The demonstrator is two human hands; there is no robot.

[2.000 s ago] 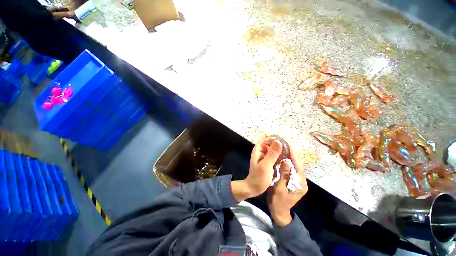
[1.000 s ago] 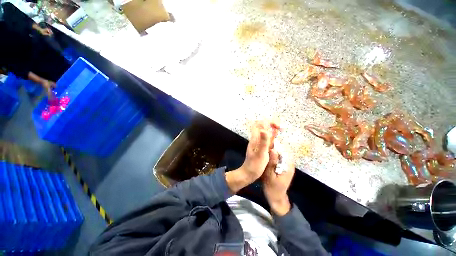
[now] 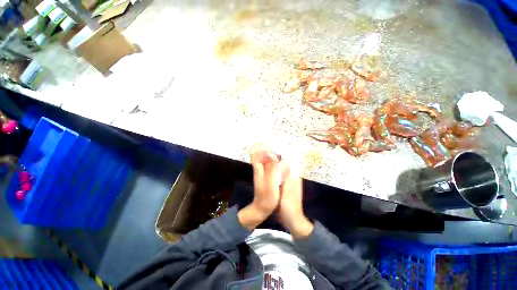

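Note:
My left hand (image 3: 265,184) and my right hand (image 3: 291,192) are pressed palm to palm at the table's front edge. Both are blurred. A reddish-brown moulded piece (image 3: 268,158) shows at the fingertips and is held between the hands; most of it is hidden. No white cloth can be made out in my hands. A heap of glossy orange-brown moulded pieces (image 3: 354,126) lies on the pale speckled table (image 3: 238,102), to the right of and beyond my hands.
A metal cup (image 3: 453,184) lies tilted at the table's right front edge, with white cloths (image 3: 479,107) behind it. A cardboard box (image 3: 173,207) is below the edge. Blue crates (image 3: 73,170) stand left, and another blue crate (image 3: 431,255) lower right. An open carton (image 3: 105,48) is far left.
The view has turned right, bringing the white cloths and right crate into sight. My palms have come closer together; the white wad no longer shows. The other person's arm is mostly out of view.

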